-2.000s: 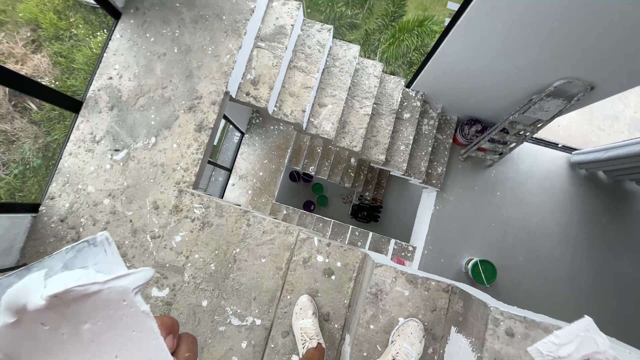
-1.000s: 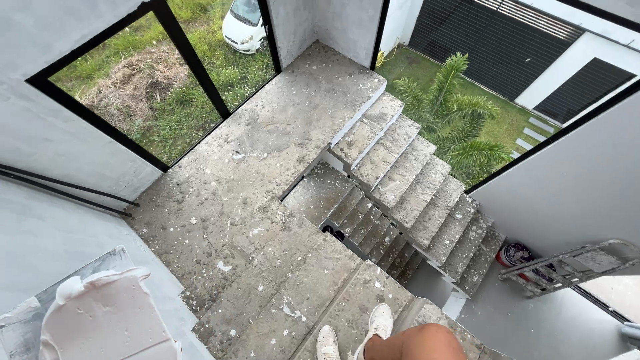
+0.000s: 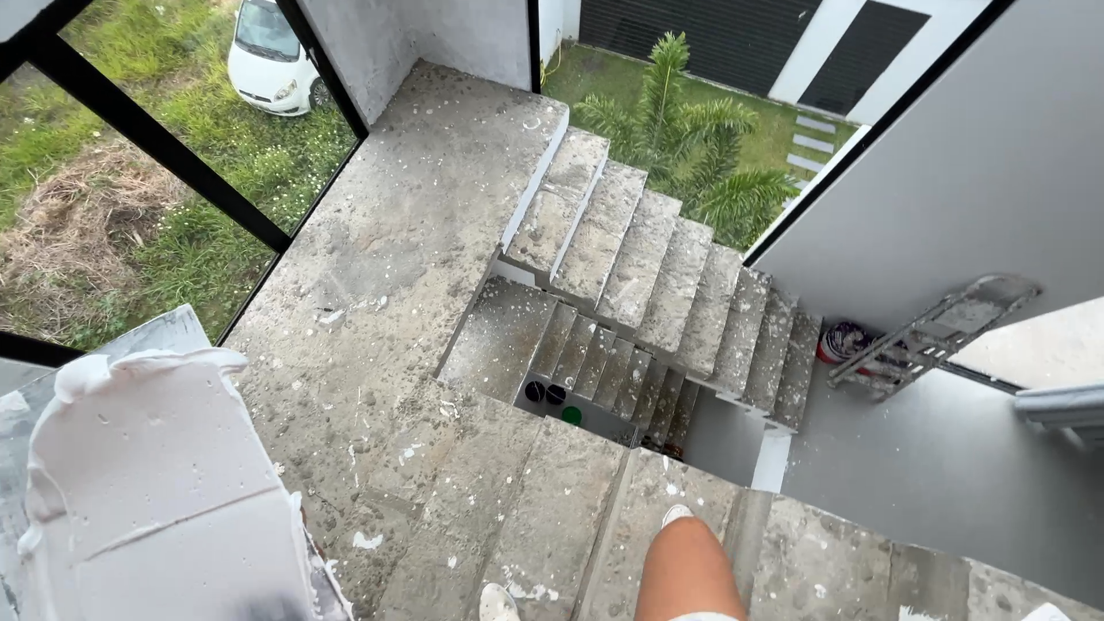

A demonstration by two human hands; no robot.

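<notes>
A flat board or wide blade (image 3: 185, 332), partly covered by a thick mound of white plaster or joint compound (image 3: 164, 483), fills the lower left of the head view. My left hand is not visible; the load covers the area where a grip could be. My right hand is out of view too. A small white piece (image 3: 1046, 612) shows at the bottom right corner, too cut off to identify. My bare knee (image 3: 690, 565) and two white shoes, one at the bottom edge (image 3: 498, 604) and one further forward (image 3: 677, 515), are over the concrete steps.
Splattered concrete stairs (image 3: 664, 297) descend beyond a landing (image 3: 405, 190), around an open stairwell with buckets (image 3: 571, 416) far below. Black-framed windows (image 3: 172, 147) border the left. At right, a metal stepladder (image 3: 940, 336) leans near a red bucket (image 3: 837, 345) by the grey wall.
The view has swung strongly up from the stairwell. Fingers seen beside the loaded board two seconds ago are no longer visible. The feet have moved on the steps, and a knee has come into view.
</notes>
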